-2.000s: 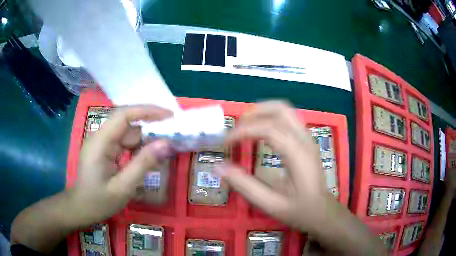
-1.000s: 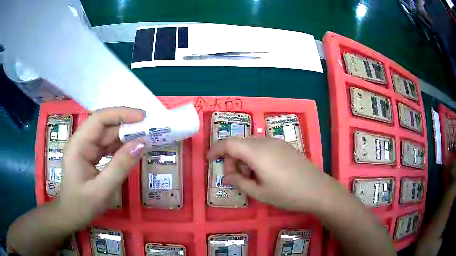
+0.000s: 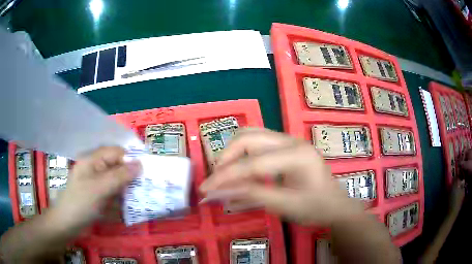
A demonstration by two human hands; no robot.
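My left hand (image 3: 96, 180) pinches a white printed label strip (image 3: 158, 188), whose broad blank part runs up to the upper left. Its printed end hangs over the red phone tray (image 3: 207, 108) and hides some pockets. My right hand (image 3: 274, 178) is blurred, just right of the strip's end and over a mobile phone (image 3: 220, 135) in the top row. Its thumb and fingers are close together; whether a small label is between them cannot be told. Another phone (image 3: 165, 138) lies in the pocket to the left.
Another red tray (image 3: 290, 116) of phones stands at the right. Tweezers (image 3: 163, 67) lie on a white sheet (image 3: 227, 49) with black rectangles, behind the near tray. A further tray (image 3: 440, 100) and another person's hand (image 3: 466, 164) are at the far right.
The view has shifted right, so trays and sheet appear farther left. The strip's printed end, curled before, is now flatter and faces me. My right hand is over the top row's right-hand phone.
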